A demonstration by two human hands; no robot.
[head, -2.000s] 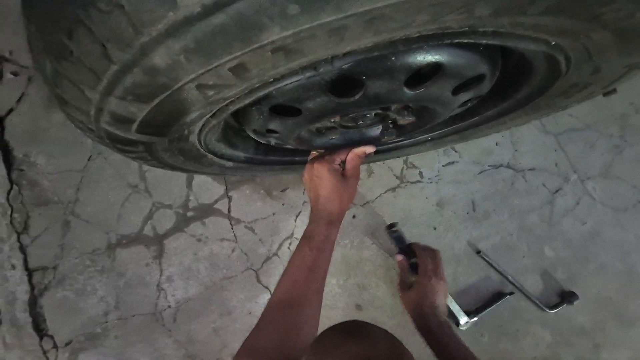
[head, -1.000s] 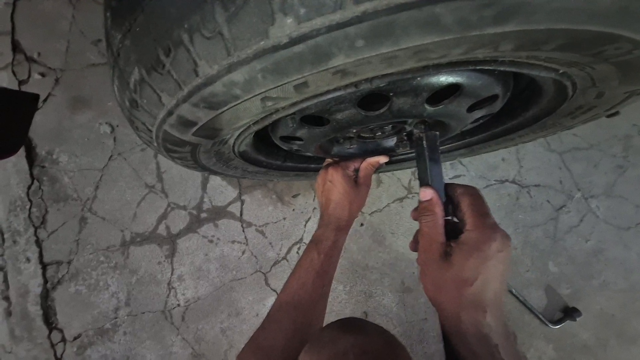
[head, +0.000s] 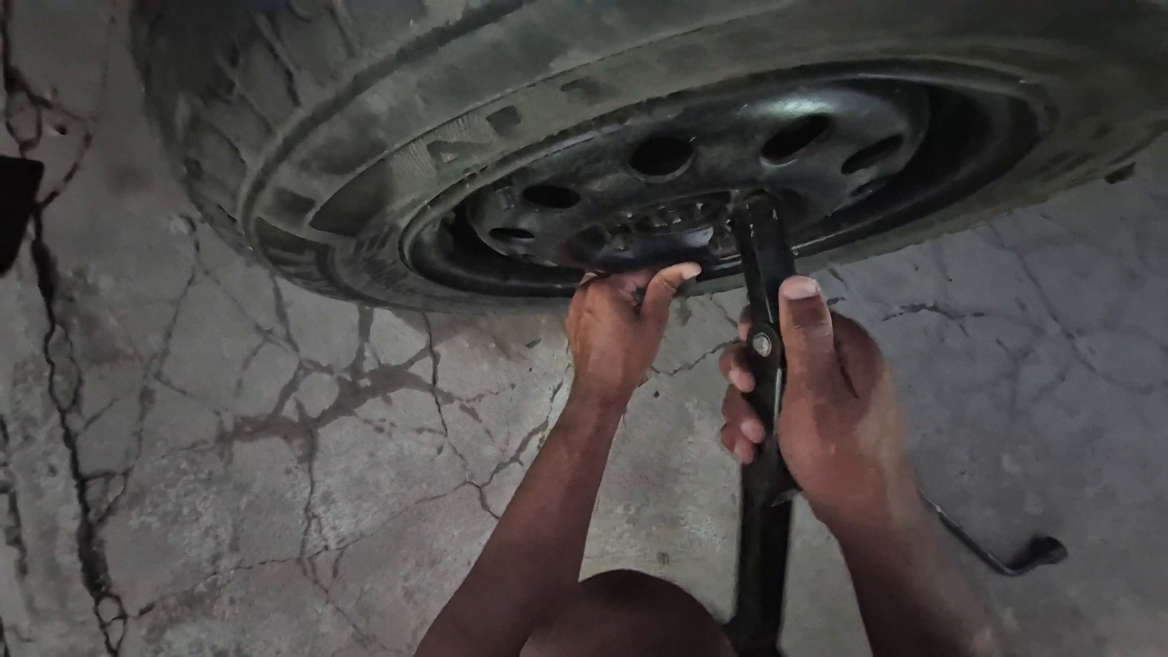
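Note:
A black steel wheel [head: 721,137] with round holes sits inside a worn rubber tyre [head: 383,137] across the top of the head view. My left hand [head: 613,333] is at the wheel's lower edge, thumb stretched out to the right; its other fingertips are hidden, so its hold is unclear. My right hand [head: 826,411] is closed around a long black metal bar tool [head: 765,557] with a bright pivot or bolt. The tool stands nearly upright in view, its upper end against or just in front of the hub area, right of my left hand. Its exact contact is hidden.
An L-shaped wheel wrench [head: 1038,553] lies on the cracked concrete floor [head: 365,511] at lower right, partly behind my right forearm. A rounded form, possibly a knee [head: 625,616], shows at the bottom centre. A dark object [head: 16,210] cuts into the left edge.
My right hand has risen from low near the floor to the wheel, bringing the black tool up to the hub area. My left hand has stayed at the wheel's lower edge.

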